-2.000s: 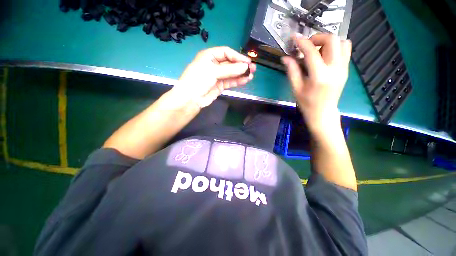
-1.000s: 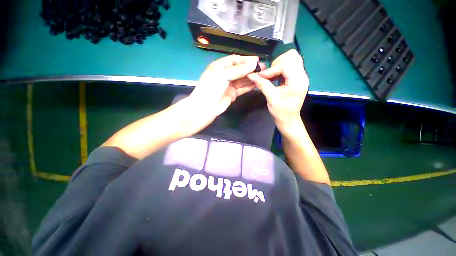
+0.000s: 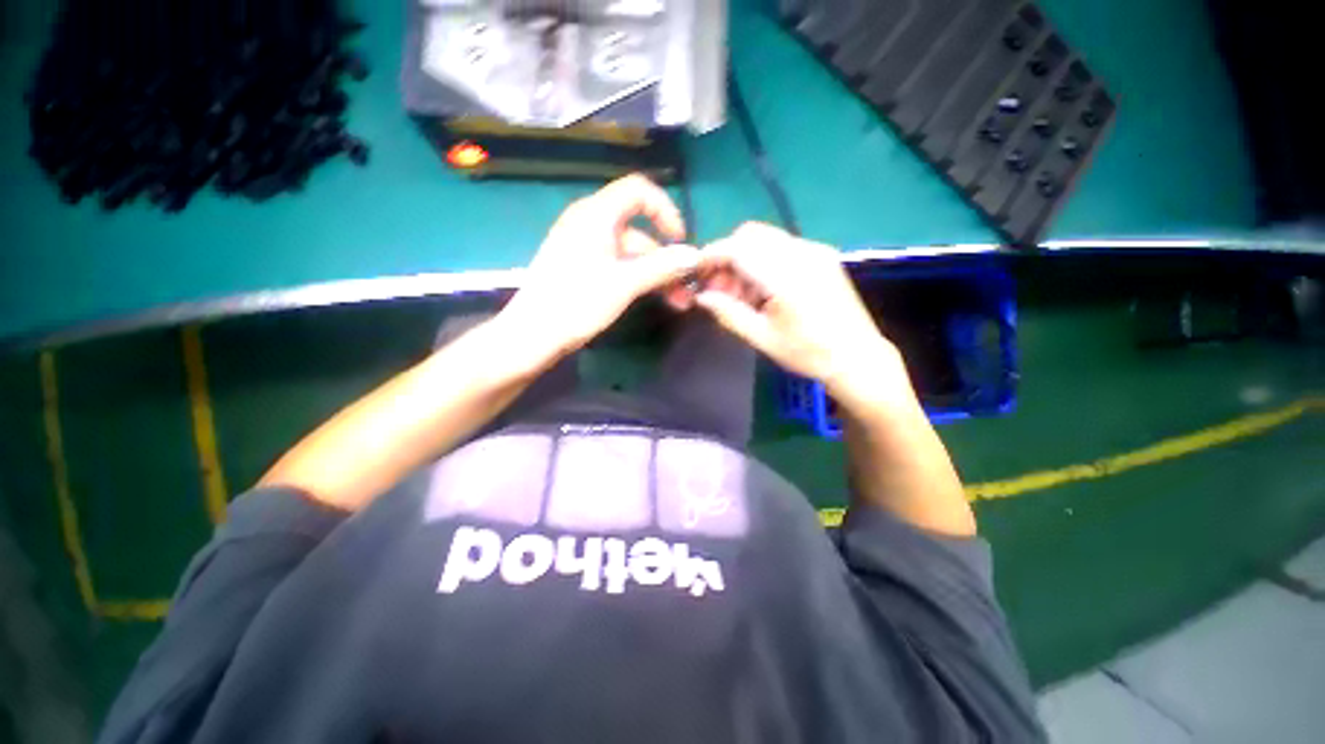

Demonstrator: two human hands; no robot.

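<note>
My left hand (image 3: 603, 269) and my right hand (image 3: 785, 298) meet at the fingertips just off the bench edge. A small black moulded part (image 3: 693, 282) is pinched between them, mostly hidden by the fingers. The left thumb and index finger form a ring. The bench-top fixture machine (image 3: 560, 66), with a silver top plate and a lit orange-red switch (image 3: 467, 154), stands beyond my hands. Neither hand touches it.
A heap of black parts (image 3: 189, 102) lies at the left of the teal bench (image 3: 392, 240). A black slotted tray (image 3: 930, 87) with several small glossy parts lies at the right. A black cable (image 3: 759, 153) runs between. A blue crate (image 3: 1003, 349) is below the bench edge.
My right hand has come away from the fixture and met my left hand at the black part. Both hands are now lower, off the bench edge. The view has shifted, moving the machine left in the picture.
</note>
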